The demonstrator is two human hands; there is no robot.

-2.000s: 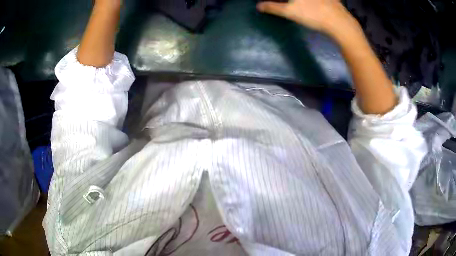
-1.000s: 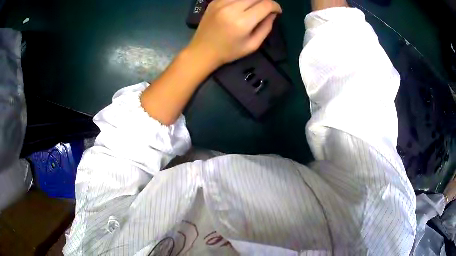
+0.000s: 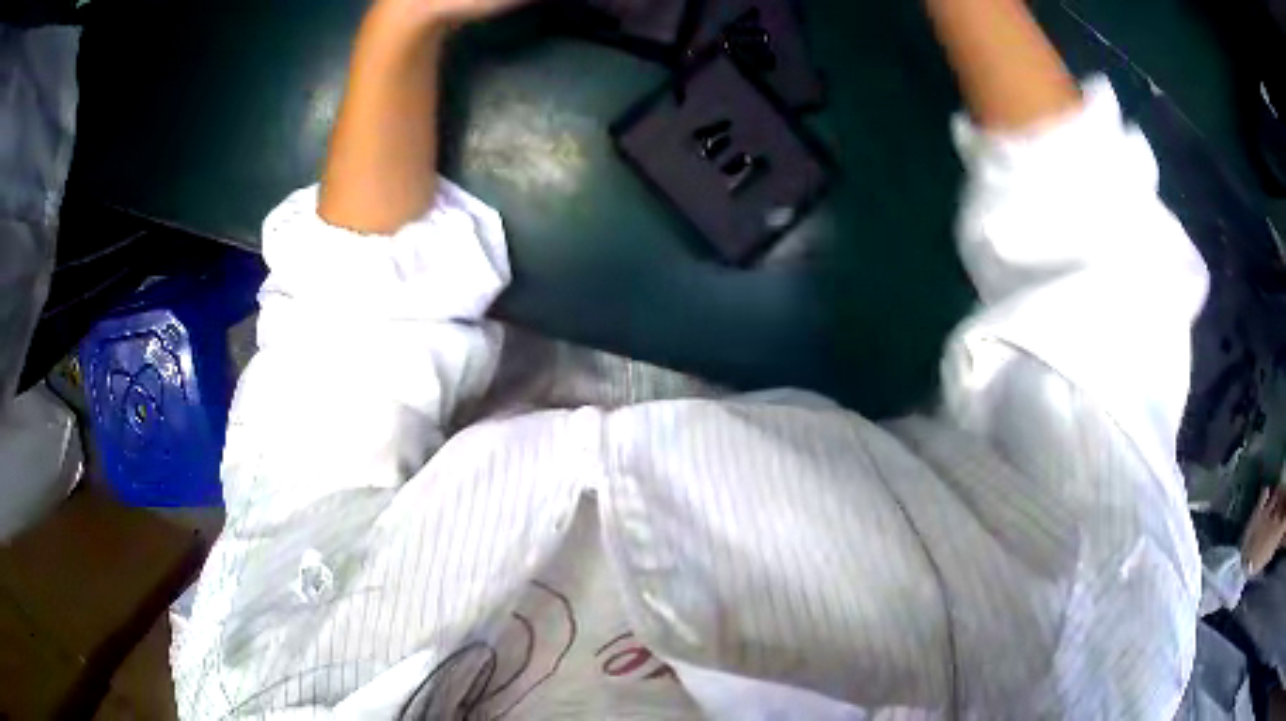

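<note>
A square matte black insert plate point(image 3: 729, 158) with shiny raised spots at its centre lies tilted on the dark green bench point(image 3: 592, 261). More dark plates point(image 3: 769, 49) overlap behind it at the top edge of the picture. My left hand point(image 3: 449, 9) is cut off by the top edge; only its lower part shows, left of the plates, and its fingers are hidden. My right hand is out of the picture above the top edge; only the forearm shows, right of the plates.
A blue bin point(image 3: 148, 409) stands below the bench at the left, with a brown box point(image 3: 88, 592) under it. Dark material point(image 3: 1224, 331) lies at the far right. Part of another person's hand point(image 3: 1262, 528) shows at the right edge.
My left hand has moved up and left, away from the plates, uncovering the square plate. My right forearm now shows bare above its sleeve, farther right. The plates appear slightly higher in the picture.
</note>
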